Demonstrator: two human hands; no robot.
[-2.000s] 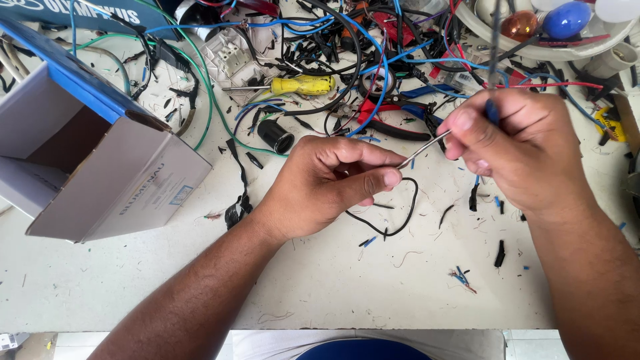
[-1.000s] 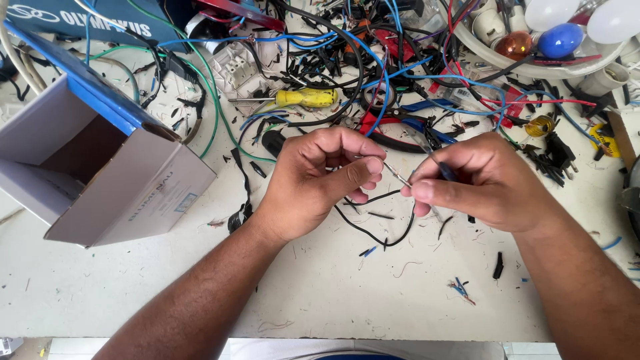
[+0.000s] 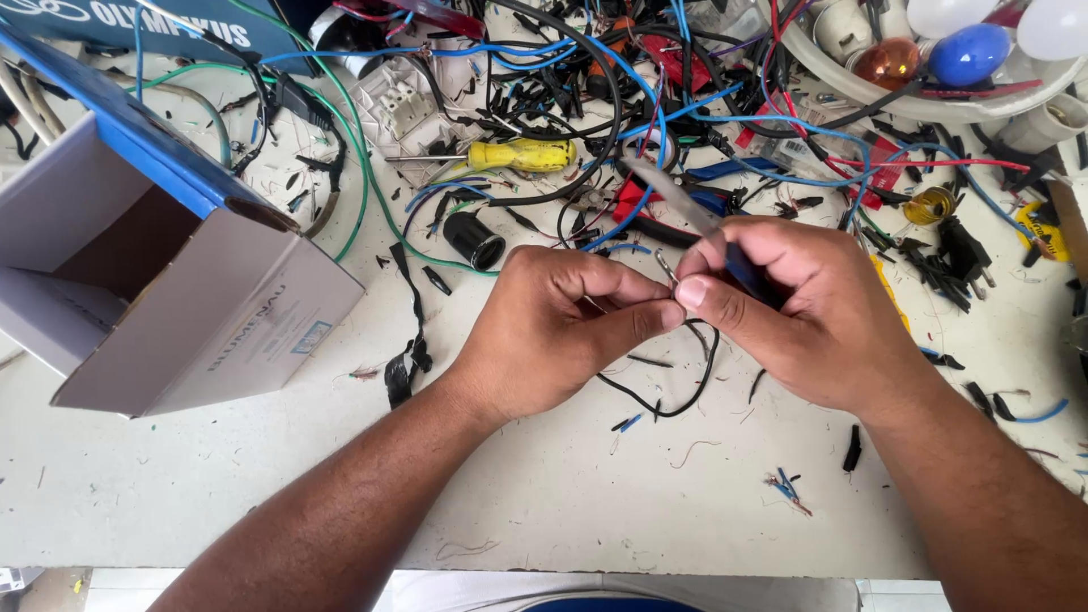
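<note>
My left hand (image 3: 574,327) pinches a thin black cable (image 3: 704,374) between thumb and forefinger; the cable loops on the white table below. A short, light-coloured end (image 3: 665,265), perhaps stripped wire or a metal tip, stands up between both hands' fingertips. My right hand (image 3: 782,306) holds a knife (image 3: 680,200) with a dark blue handle, its blade pointing up and to the left, and its thumb and a fingertip also touch the cable end. Just behind the hands lie pliers with red and black handles (image 3: 663,228), partly hidden. A yellow-handled screwdriver (image 3: 523,155) rests further back.
An open cardboard box (image 3: 212,314) stands at left. Tangled blue, green, red and black wires cover the back, with cut scraps among them. A plastic bowl (image 3: 952,106) of bulbs and sockets is at back right. A black plug (image 3: 965,253) and a black plastic cylinder (image 3: 473,240) lie nearby.
The long light-coloured piece that slanted between my hands earlier now shows only as a short upright end, and the fingertips have come together. The knife blade now tilts up and to the left.
</note>
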